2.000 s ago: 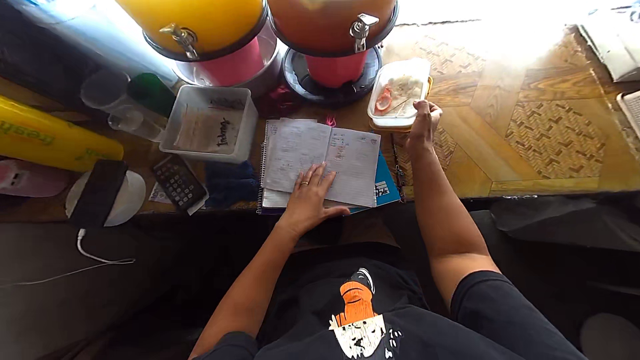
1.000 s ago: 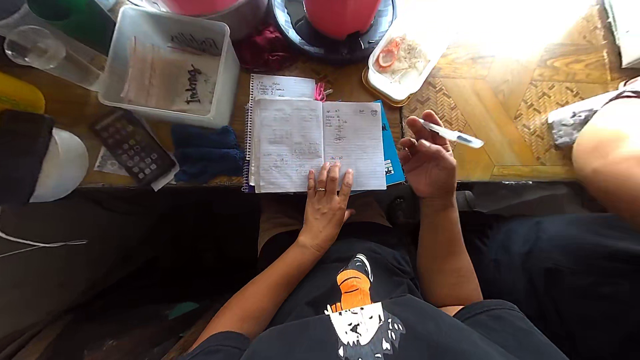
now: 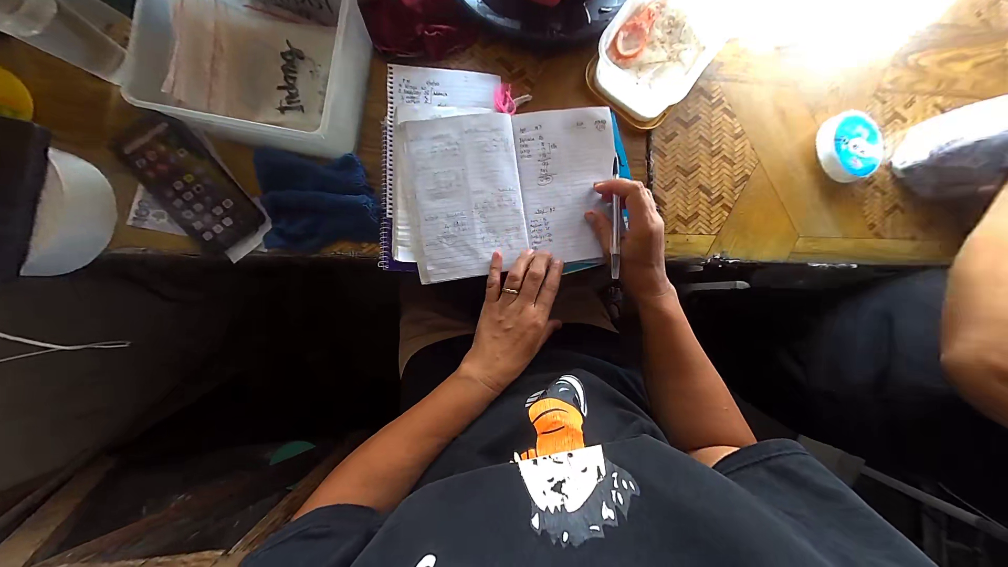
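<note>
An open lined notebook (image 3: 563, 197) with handwriting lies on top of a spiral notebook (image 3: 387, 173) at the table's near edge. My left hand (image 3: 516, 315), a ring on one finger, rests its fingertips on the lower edge of the open pages, fingers a little apart and holding nothing. At the right page's edge, my right hand (image 3: 639, 236) holds a pen (image 3: 616, 228) with a clear barrel, its length lying along the page edge. A pink tassel-like item (image 3: 505, 99) sticks out above the pages.
Left are a phone (image 3: 189, 185), a blue cloth (image 3: 315, 197) and a plastic container (image 3: 342, 87). A tub of food (image 3: 654, 87) stands beyond the right hand. Farther right are a round blue-and-white container (image 3: 850, 146), a wrapped item (image 3: 953, 146) and another person's arm (image 3: 976, 315).
The pen has gone from pointing outward over the table to upright along the page's edge, in my right hand. The round blue-and-white container now shows at the right. The other person's arm has shifted.
</note>
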